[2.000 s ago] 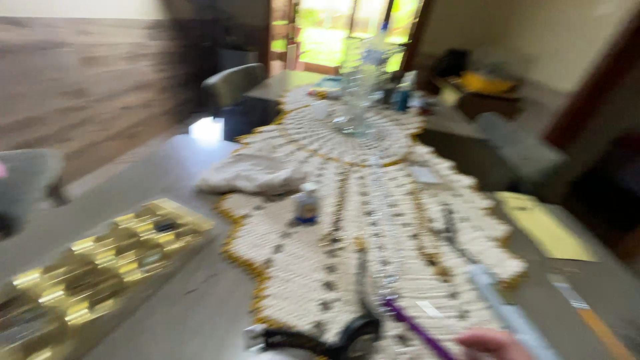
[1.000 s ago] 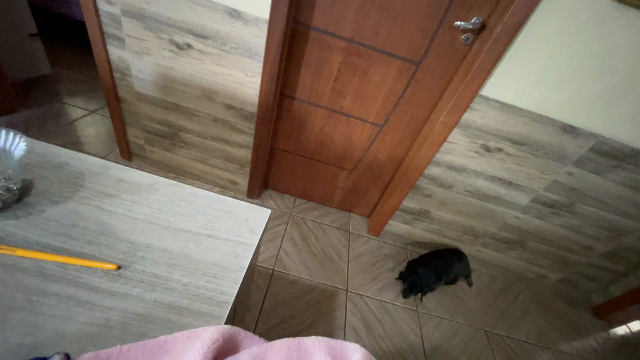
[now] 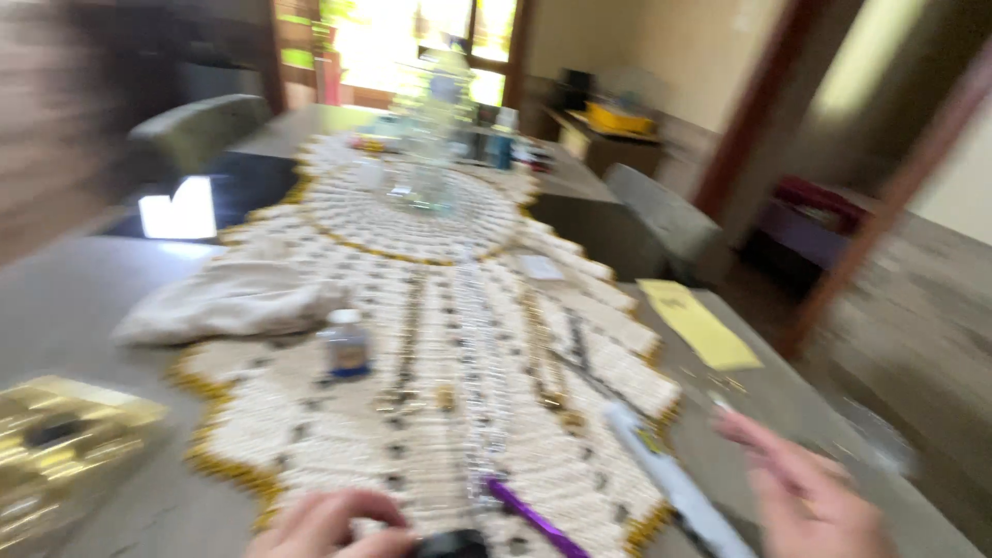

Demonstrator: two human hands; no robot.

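Note:
My left hand (image 3: 333, 527) is at the bottom edge, fingers curled, touching or beside a black object (image 3: 453, 542) cut off by the frame; blur hides whether it grips it. My right hand (image 3: 806, 488) is over the grey table at the right, its fingertips close together near small gold-coloured bits (image 3: 728, 381); whether anything is pinched is unclear. Between the hands, a purple stick-like tool (image 3: 535, 518) and a grey-white tube-like object (image 3: 674, 480) lie on a cream crocheted table runner (image 3: 434, 465) with a mustard edge. Gold chains (image 3: 412, 333) and a silver strip (image 3: 482, 372) run along it.
A small bottle (image 3: 347, 345) with a white cap and a cream cloth (image 3: 225, 302) are at the left. A gold tray (image 3: 70, 442) is at the lower left. Yellow paper (image 3: 697, 322) lies at the right. A clear vessel (image 3: 426, 147) stands farther back; chairs (image 3: 663, 213) flank the table.
The view has swung from the floor, a door and a black animal back to the table. Both hands are in view now; neither showed one second ago.

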